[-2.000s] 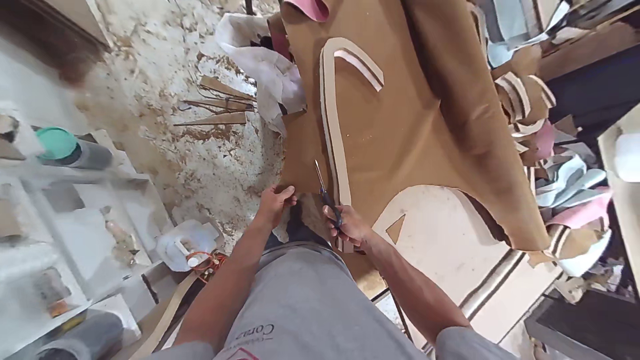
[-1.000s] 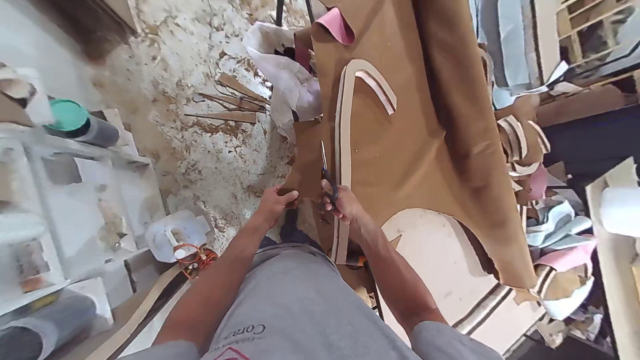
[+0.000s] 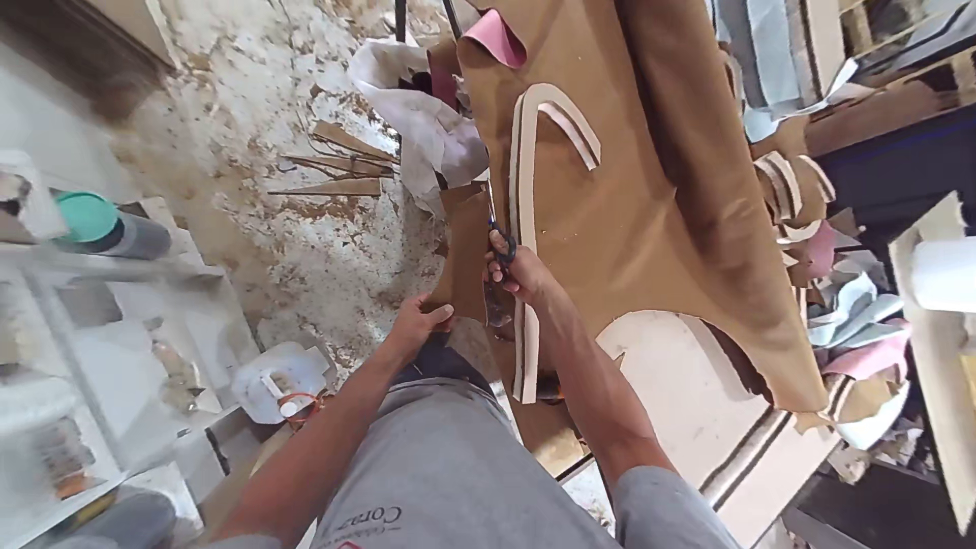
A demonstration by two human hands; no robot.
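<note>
My right hand (image 3: pixel 512 263) is closed round the dark handles of a pair of scissors (image 3: pixel 492 207), whose blades point away from me along the edge of a brown sheet, leather or fabric. Between finger and thumb, my left hand (image 3: pixel 427 316) grips the near end of a brown strip (image 3: pixel 463 255) at that edge. The large brown sheet (image 3: pixel 610 229) spreads to the right over the work table. On it, just right of the scissors, lies a pale curved hook-shaped template (image 3: pixel 524 198) with a dark line along it.
A white cloth or bag (image 3: pixel 427 122) hangs at the sheet's far left edge. Pointed brown scraps (image 3: pixel 347 164) lie on the littered floor. At the left stand white shelves (image 3: pixel 99 305) with a green-lidded container (image 3: pixel 88 217). Offcuts (image 3: pixel 858 313) are heaped at the right.
The scissors have moved away from me along the brown edge. The brown strip between my hands now stands apart from the large sheet along its right side.
</note>
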